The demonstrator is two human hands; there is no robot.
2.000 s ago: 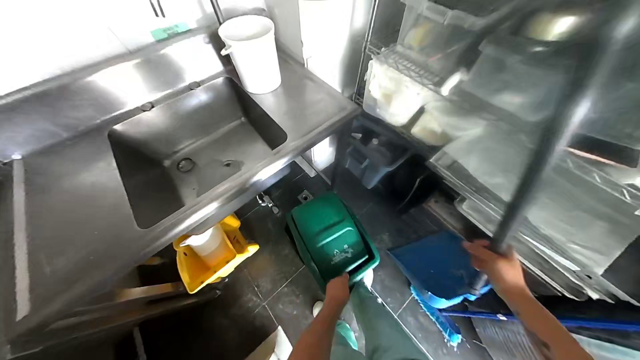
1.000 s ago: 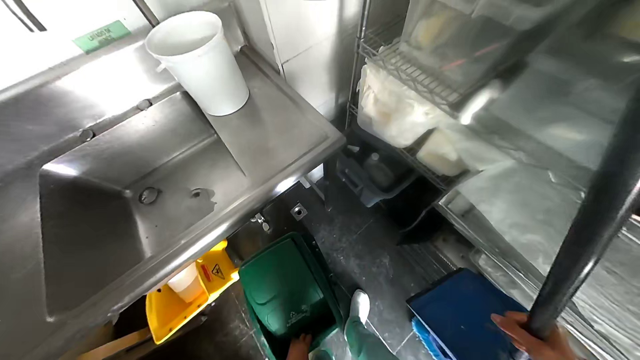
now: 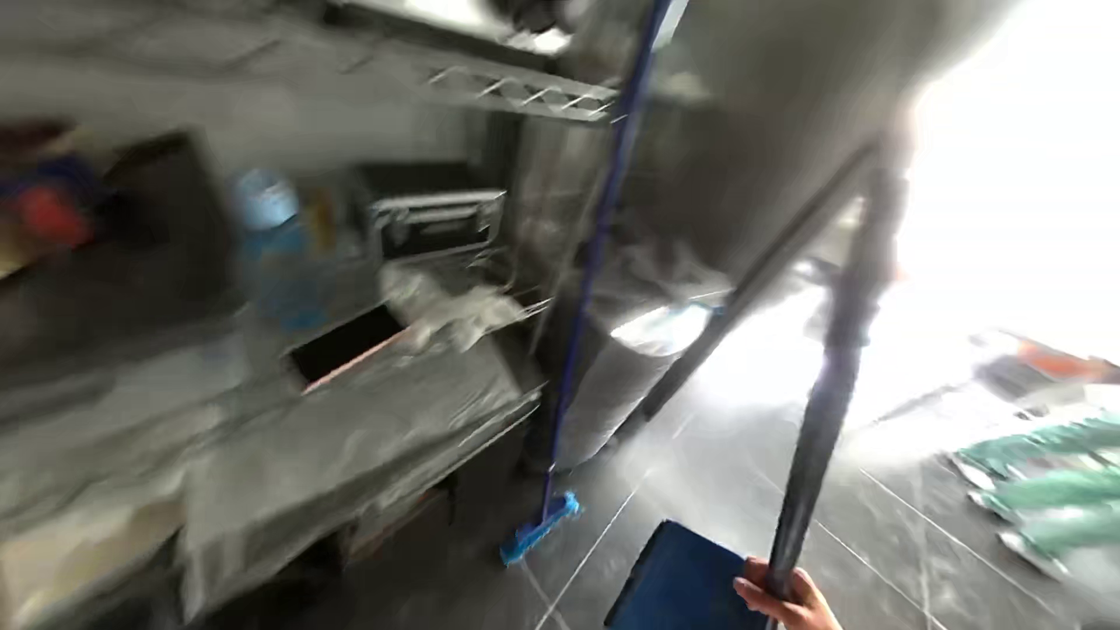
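In the head view my right hand [image 3: 783, 595] is wrapped around a dark pole [image 3: 822, 437] that rises toward the upper right. Just left of that hand, low in the view, is a flat dark blue dustpan [image 3: 687, 582]. A broom with a blue brush head [image 3: 540, 528] and a long blue handle [image 3: 591, 262] stands farther left, by the shelving, its bristles at the floor. My left hand is out of view.
A wire shelving unit [image 3: 525, 94] with a plastic-covered shelf [image 3: 350, 437] lies left. A pale cylindrical bin [image 3: 612, 394] stands behind the broom. People's legs in green trousers [image 3: 1041, 481] are at right. Tiled floor [image 3: 700, 477] lies between.
The view has swung far to the right, away from the sink and green bin. My left hand, earlier at the green bin, has left the view. My right hand still holds the pole.
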